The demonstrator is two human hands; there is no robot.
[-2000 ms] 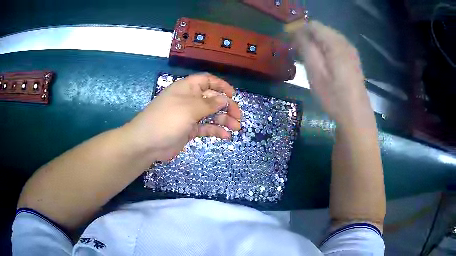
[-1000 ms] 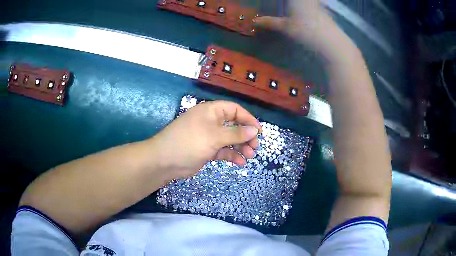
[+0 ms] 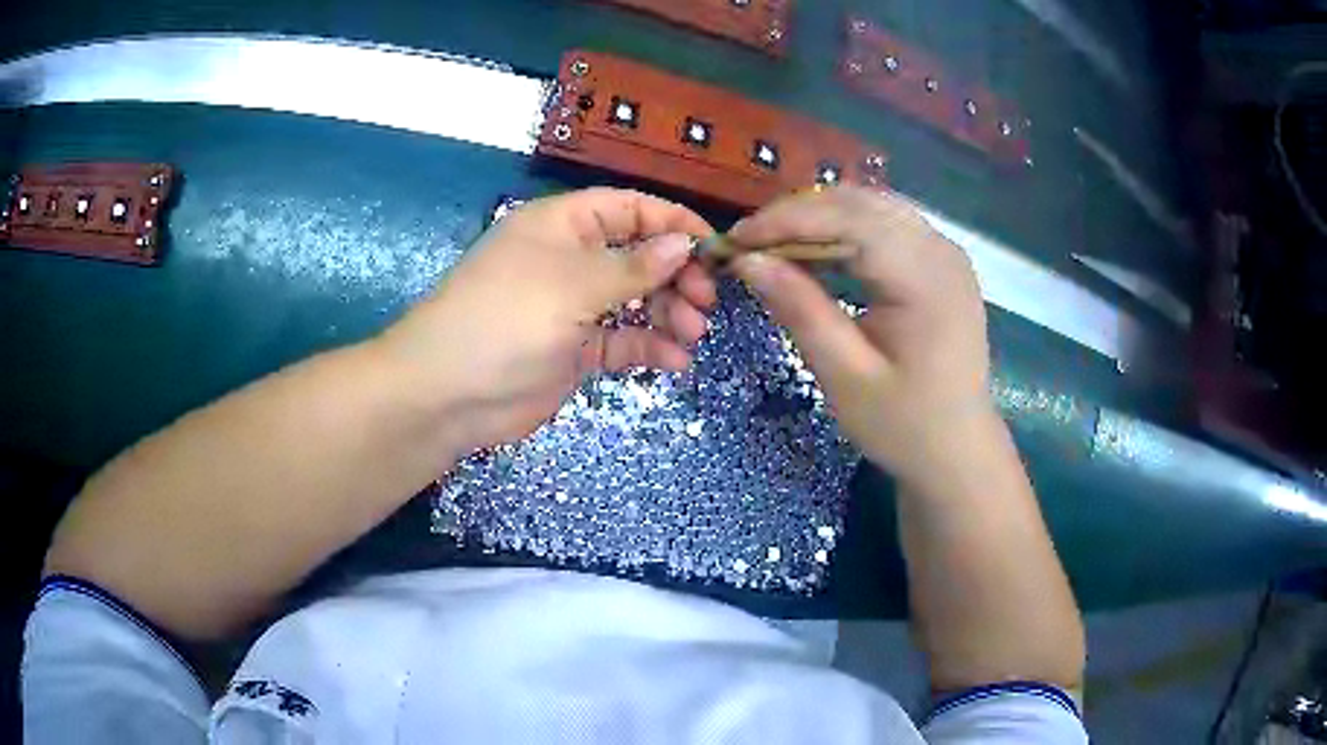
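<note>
My left hand (image 3: pixel 560 299) is cupped over the parts tray, thumb and fingertips together at a tiny silver part (image 3: pixel 696 248). My right hand (image 3: pixel 873 299) pinches a thin yellowish tool, perhaps tweezers (image 3: pixel 801 251), whose tip meets my left fingertips. The parts tray (image 3: pixel 640 480) lies in front of my body, covered with small silver parts; my hands hide its upper area. A red-brown fixture (image 3: pixel 662 138) lies just beyond my hands on a pale metal strip, with four dark seats in a row, each showing a bright centre.
A smaller-looking red-brown fixture (image 3: pixel 90 211) lies at the far left. Two more fixtures lie beyond the strip, one cut off by the top edge (image 3: pixel 720 15), one hazy at upper right (image 3: pixel 931 88). The metal strip (image 3: pixel 291 88) crosses the green surface (image 3: pixel 291 306). Dark equipment stands at right.
My right hand has come back from the far fixture to my left fingertips. The near fixture, tray and left fixture appear higher in view. A hazy fixture now shows at upper right.
</note>
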